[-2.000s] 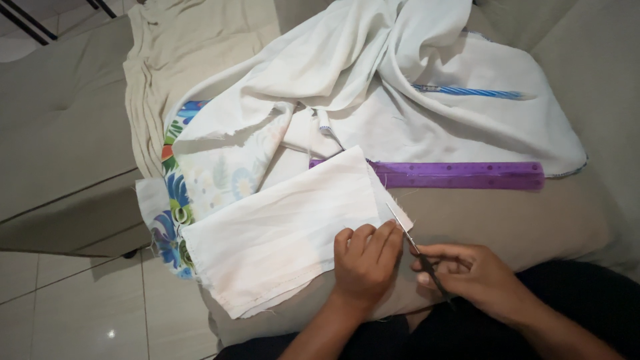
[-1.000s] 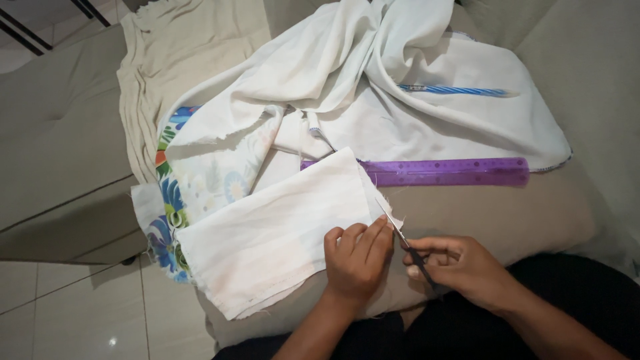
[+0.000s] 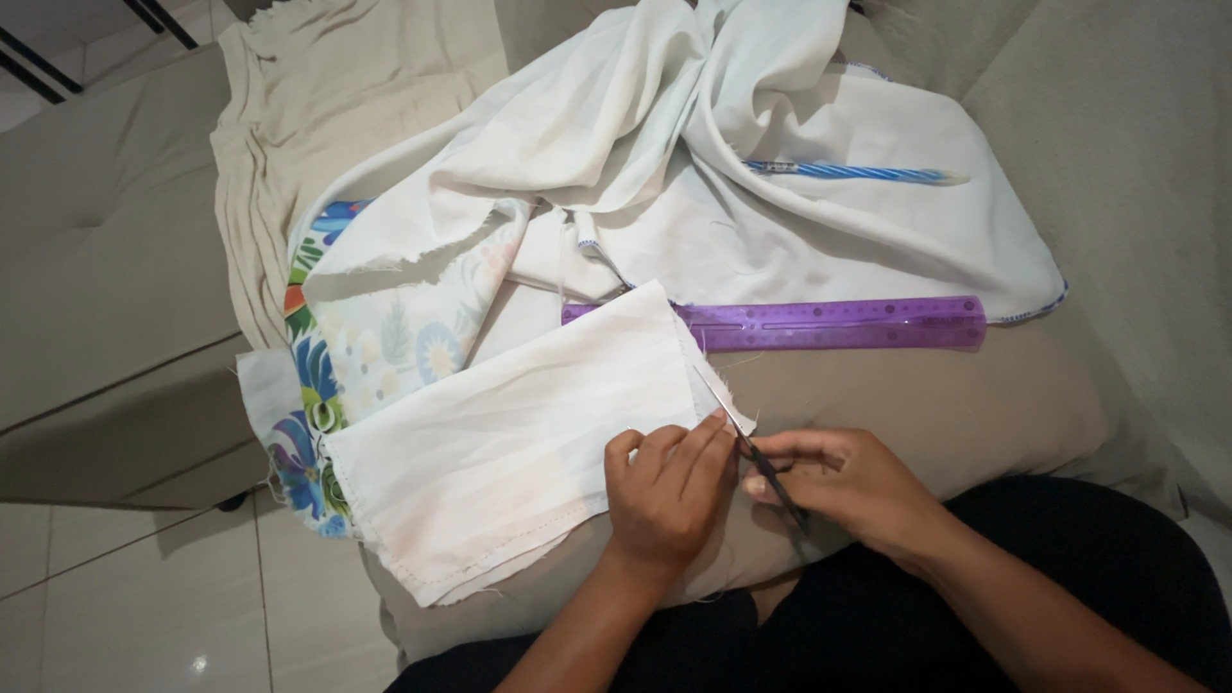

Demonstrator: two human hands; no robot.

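A folded piece of white fabric (image 3: 510, 423), with stitching near its edges, lies over a beige cushion. My left hand (image 3: 669, 486) grips its right end, fingertips close to the scissors. Dark-handled scissors (image 3: 770, 472) are held in my right hand (image 3: 837, 486), their blades lying along the frayed right edge of the fabric, beside a narrow strip of cloth. Whether the blades are apart is too small to tell. A purple plastic ruler (image 3: 847, 324) lies behind the hands, its left part partly covered by the folded fabric.
Bunched white cloth (image 3: 597, 125) with a floral printed side (image 3: 318, 385) spreads over the beige cushion (image 3: 1011, 404). A blue striped pencil (image 3: 847, 172) rests on it. Gathered beige fabric (image 3: 385, 115) lies at the back left. Tiled floor (image 3: 144, 597) shows at lower left.
The scissors and my right hand have moved slightly along the right edge of the folded fabric. My left hand keeps its hold there.
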